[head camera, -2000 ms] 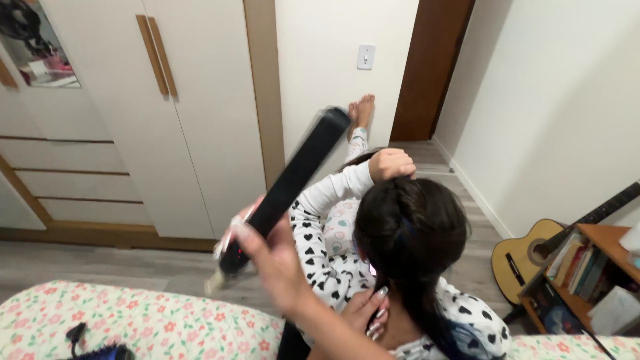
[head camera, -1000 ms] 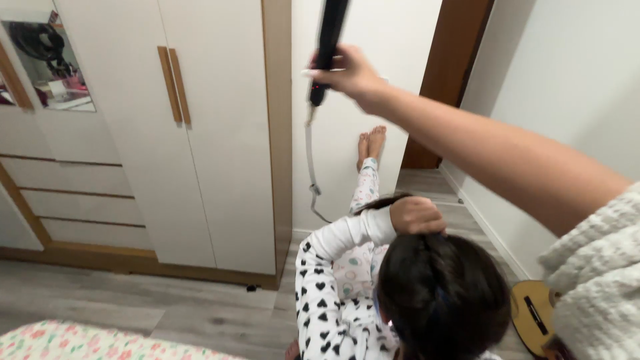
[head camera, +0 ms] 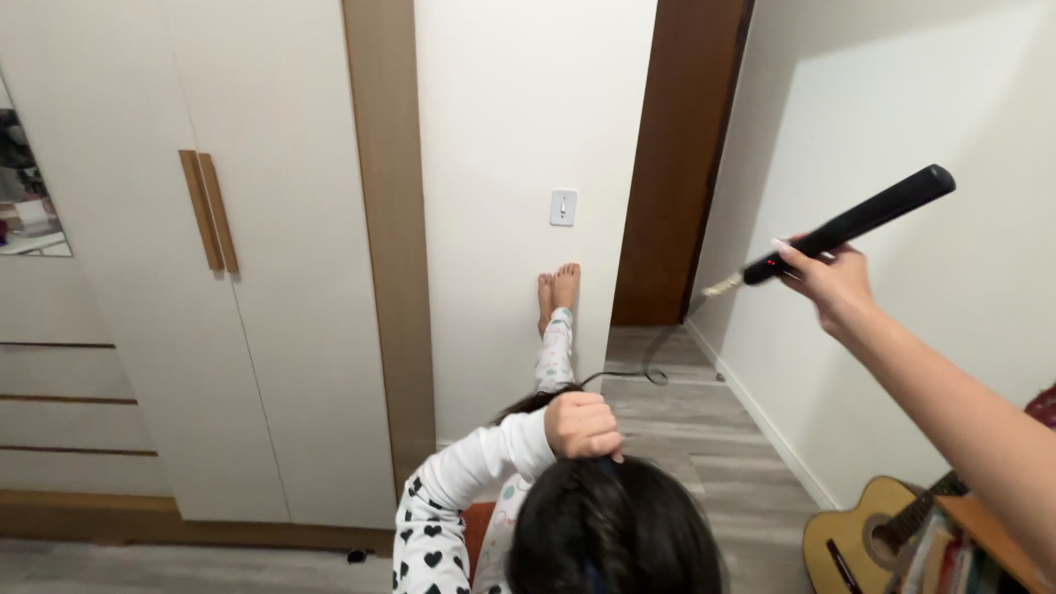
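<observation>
My right hand (head camera: 833,276) grips a black hair straightener (head camera: 866,216) near its cord end, held out at the right with its other end pointing up and right. A small red light shows on the straightener, and its cord (head camera: 652,375) runs down toward the floor. My left hand is out of view. Below sits a person with dark hair (head camera: 615,528), seen from above and behind. That person's own hand (head camera: 584,425), in a white sleeve with black hearts (head camera: 433,511), rests at the top of the head, against the hair.
The person's bare feet (head camera: 565,285) rest against the white wall under a light switch (head camera: 563,208). A wardrobe (head camera: 272,330) stands at left. A brown door (head camera: 676,165) is behind. An acoustic guitar (head camera: 833,536) and a shelf with books (head camera: 957,503) are at lower right.
My right hand has carried the straightener away from the seated person, up and then out to the right. A hand near the person's neck two seconds ago is out of view now.
</observation>
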